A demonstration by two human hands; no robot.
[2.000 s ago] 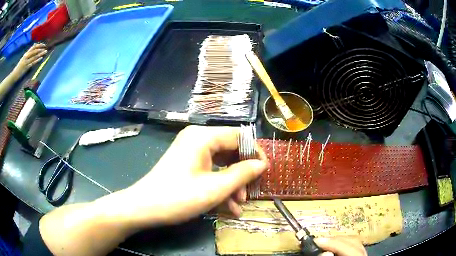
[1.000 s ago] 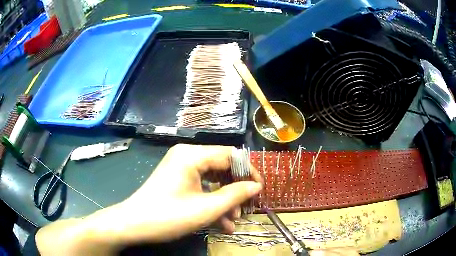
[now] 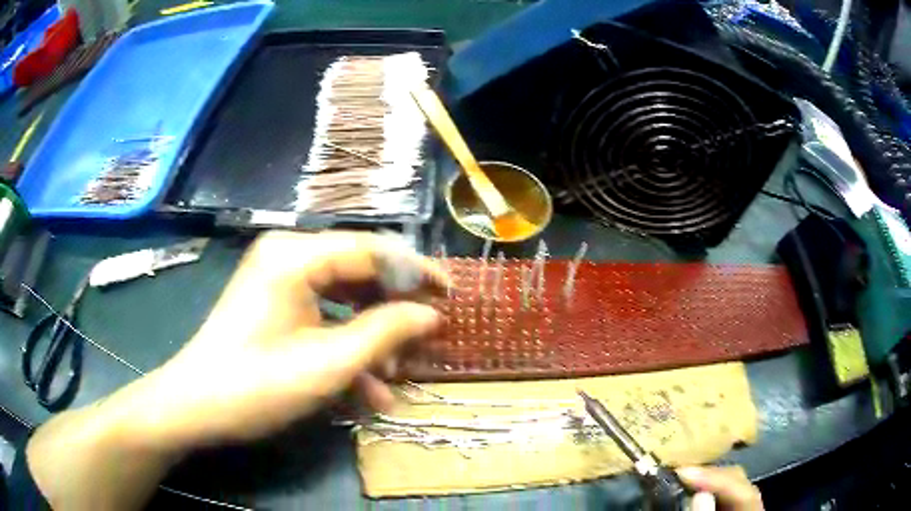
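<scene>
My left hand (image 3: 320, 309) pinches a bunch of thin silvery lead wires (image 3: 402, 269), blurred, at the left end of the red perforated board (image 3: 649, 314). Several pins (image 3: 539, 271) stand up from the board's left half. My right hand (image 3: 724, 487), cut off low in the picture, holds the soldering iron (image 3: 639, 457) with its tip over the cardboard pad (image 3: 689, 409). Loose silvery leads (image 3: 479, 427) lie on the pad's left part. The board's left end is partly hidden behind my left hand.
Behind the board are a metal cup (image 3: 534, 190) with a brush (image 3: 457, 140), a black tray (image 3: 240, 120) with stacked leaded pieces (image 3: 350, 140), and a blue tray (image 3: 150, 70). A fume extractor (image 3: 659, 155) stands back right, an iron stand (image 3: 824, 289) right, scissors (image 3: 55, 349) left.
The iron's tip has moved away from the board's edge by my left hand to the right, over the cardboard. The whole scene has shifted left in view. My left hand still holds the bunch.
</scene>
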